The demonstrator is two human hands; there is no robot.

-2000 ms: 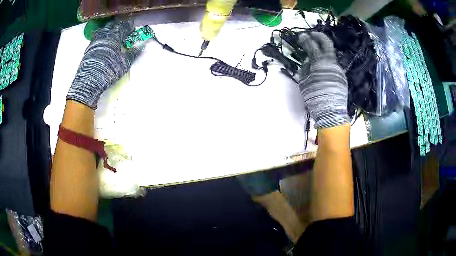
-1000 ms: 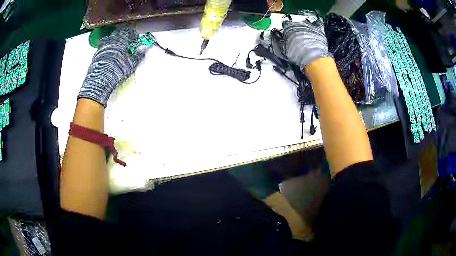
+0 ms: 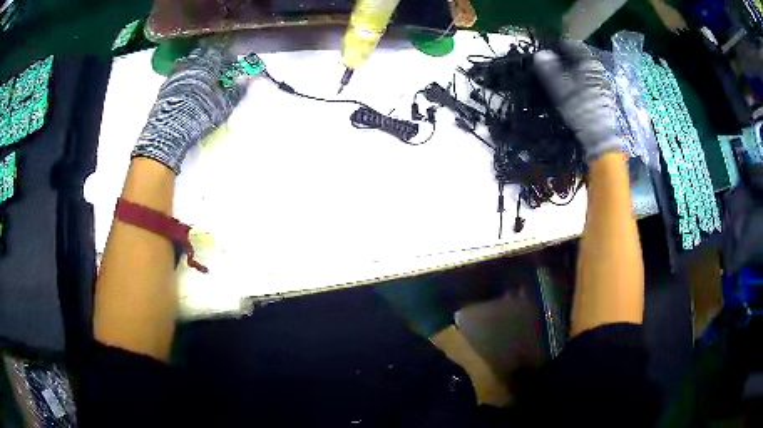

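My left hand (image 3: pixel 194 99), in a grey-white knitted glove, holds a small green circuit board (image 3: pixel 243 70) by its left end at the upper left of the white sheet. A thin black cable (image 3: pixel 383 123) runs from the board to the right and lies bundled mid-sheet. My right hand (image 3: pixel 581 94), in the same kind of glove, is at the tangled black cable pile (image 3: pixel 535 134) at the right. Its fingertips are blurred against the dark cables, so I cannot tell if they grip any.
A yellow soldering iron (image 3: pixel 366 32) slants down above the cable. A brown base (image 3: pixel 293 18) stands at the top edge. Green board rows lie at far left (image 3: pixel 23 100) and far right (image 3: pixel 682 150). A clear plastic bag (image 3: pixel 629 79) is beside the pile.
My right hand moved up-left, then back to the right over the pile. The black cables now spread wider over the sheet's right part. My left hand still holds the board, shifted slightly right.
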